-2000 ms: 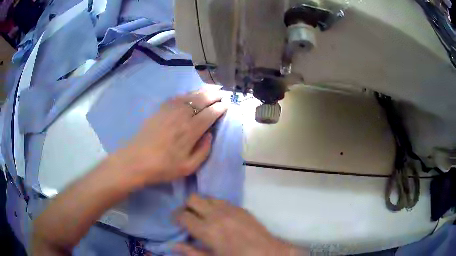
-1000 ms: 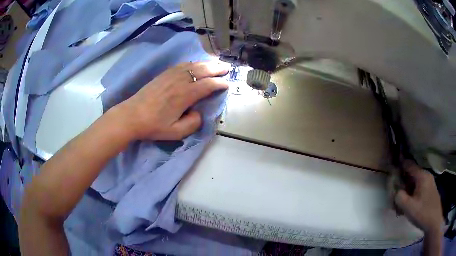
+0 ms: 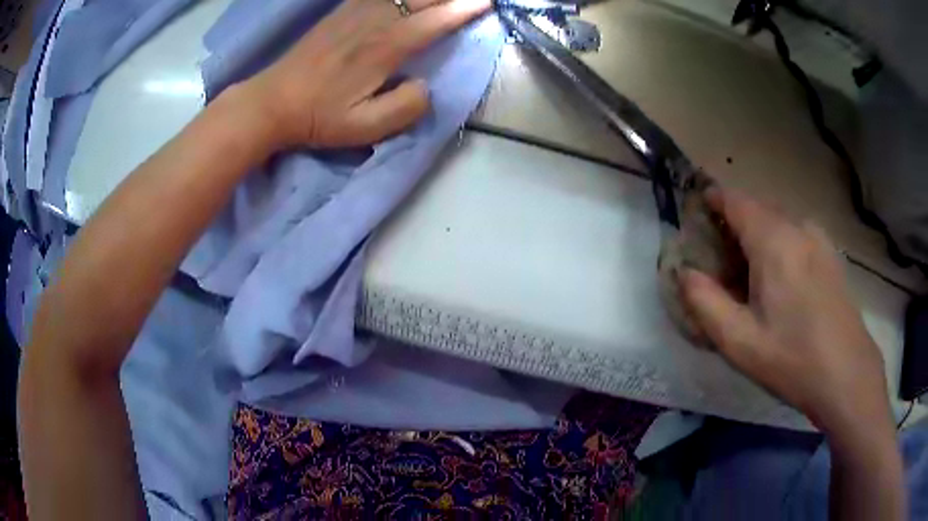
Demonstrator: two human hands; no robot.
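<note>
The light blue garment panel [image 3: 315, 234] runs from the needle area at the top edge down over the table's front edge in folds. My left hand [image 3: 351, 81] lies on it, holding it down with the fingertips beside the brightly lit needle area and the thumb bent. My right hand [image 3: 778, 295] grips the looped handles of the long dark scissors [image 3: 600, 97]. The scissors' tips reach the lit spot by my left fingertips and the cloth edge. Glare hides whether they touch thread or cloth.
More blue pieces [image 3: 112, 46] with white strips lie at the upper left. The metal machine bed [image 3: 753, 132] is at the upper right. A ruler scale [image 3: 488, 341] runs along the white table's front edge. A dark cord hangs at right. Patterned clothing shows below.
My right hand left the cloth, took the scissors from the right side of the bed and brought them left to the needle area. My left hand stays on the cloth. The view has tilted downward.
</note>
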